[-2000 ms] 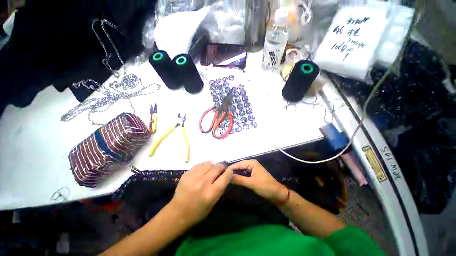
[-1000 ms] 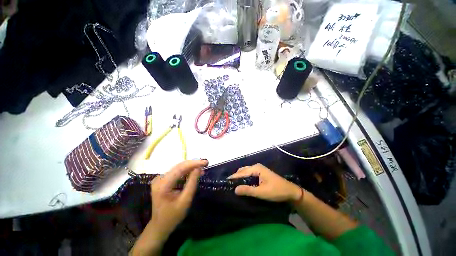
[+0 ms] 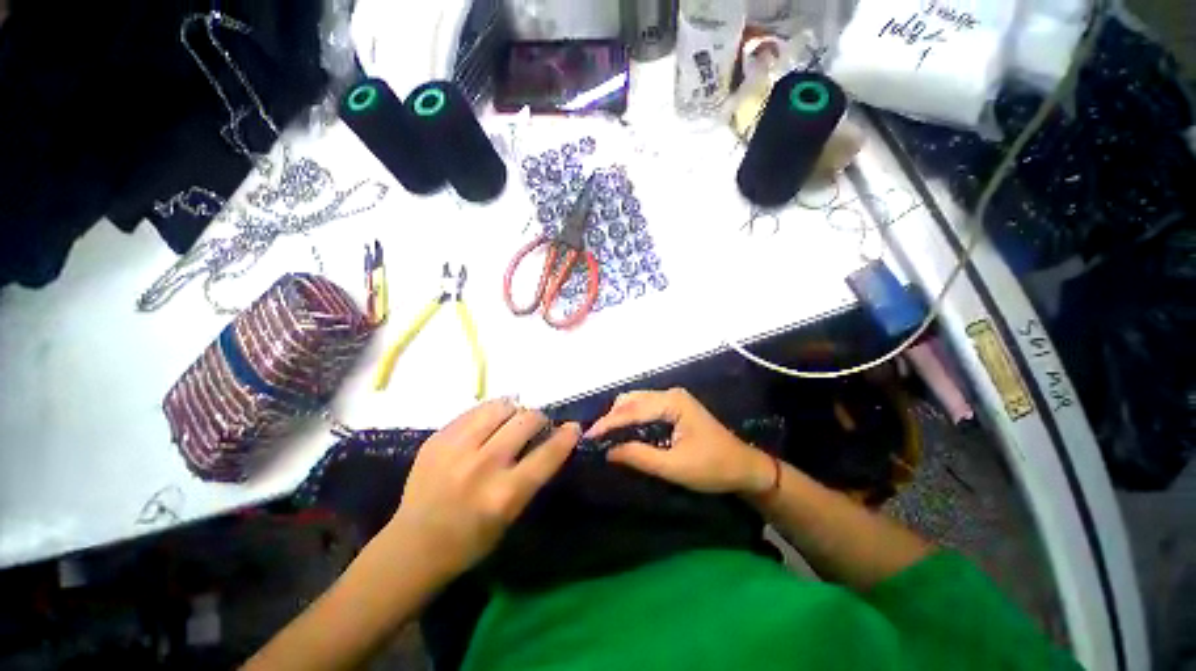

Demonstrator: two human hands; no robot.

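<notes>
Black fabric [image 3: 564, 524] hangs over my lap, with a dark glittering beaded trim [image 3: 380, 450] along its upper edge by the table's front edge. My left hand [image 3: 483, 465] is on the trim with fingertips pinched close to my right hand. My right hand [image 3: 682, 446] grips the trim between thumb and fingers. The fingertips of both hands nearly meet. No needle or thread can be made out between them. A striped cushion [image 3: 262, 374] with a blue band lies on the table to the left.
Yellow-handled pliers [image 3: 439, 334], small cutters [image 3: 377, 282] and red-handled scissors [image 3: 564, 262] lie on the table. The scissors rest on shiny stones [image 3: 630, 243]. Black thread cones [image 3: 455, 142], a silver chain [image 3: 262, 216] and a phone [image 3: 561, 76] lie behind. A pale cable [image 3: 839, 372] crosses at right.
My left hand was lifted and apart from my right hand a second ago; it has moved right, back to the trim beside it. My right hand has kept its grip. The camera view has shifted.
</notes>
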